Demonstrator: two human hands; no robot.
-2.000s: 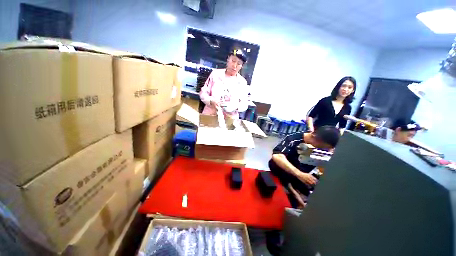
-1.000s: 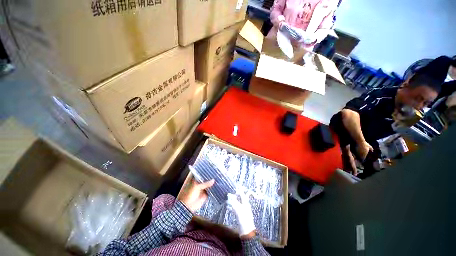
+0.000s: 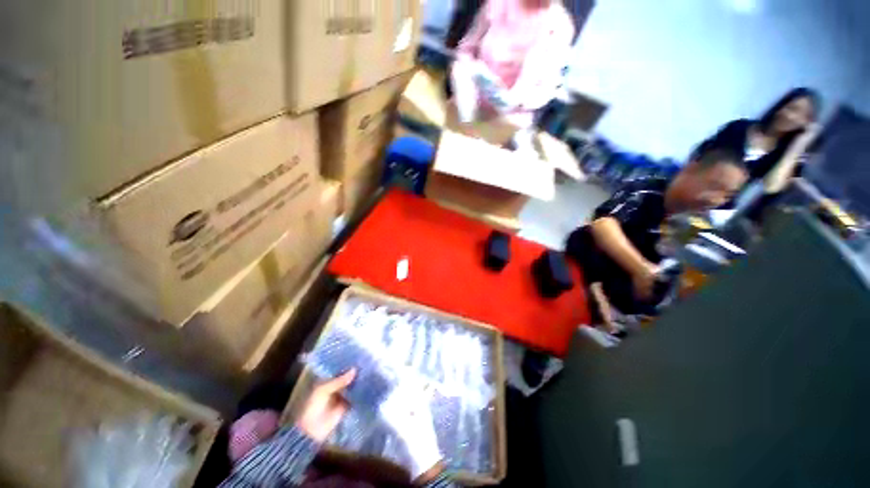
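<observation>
The parts carton (image 3: pixel 500 400) is at my lap, filled with rows of silvery bagged parts (image 3: pixel 444 348). My bare left hand (image 3: pixel 325 405) holds a bagged dark flat part (image 3: pixel 360 378) over the carton's left side, thumb on top. My right hand (image 3: pixel 412 425), in a white glove, is at the right side of that part; blur hides whether its fingers grip it. Two stacks of bare black parts (image 3: pixel 497 251) stand on the red table cover (image 3: pixel 429 238). A small white piece (image 3: pixel 403 269) lies on its left part.
Closed shipping cartons (image 3: pixel 229 205) are stacked at left. A waste carton (image 3: pixel 205 429) with clear bags (image 3: pixel 134 457) is at lower left. A far open carton (image 3: pixel 491 170) stands beyond the table by a person in pink. People in black are at right, behind a grey-green casing (image 3: pixel 706 381).
The view has shifted, so the carton and table sit further left in it. The left hand still holds the bagged part. The white-gloved hand remains beside it, now blurred.
</observation>
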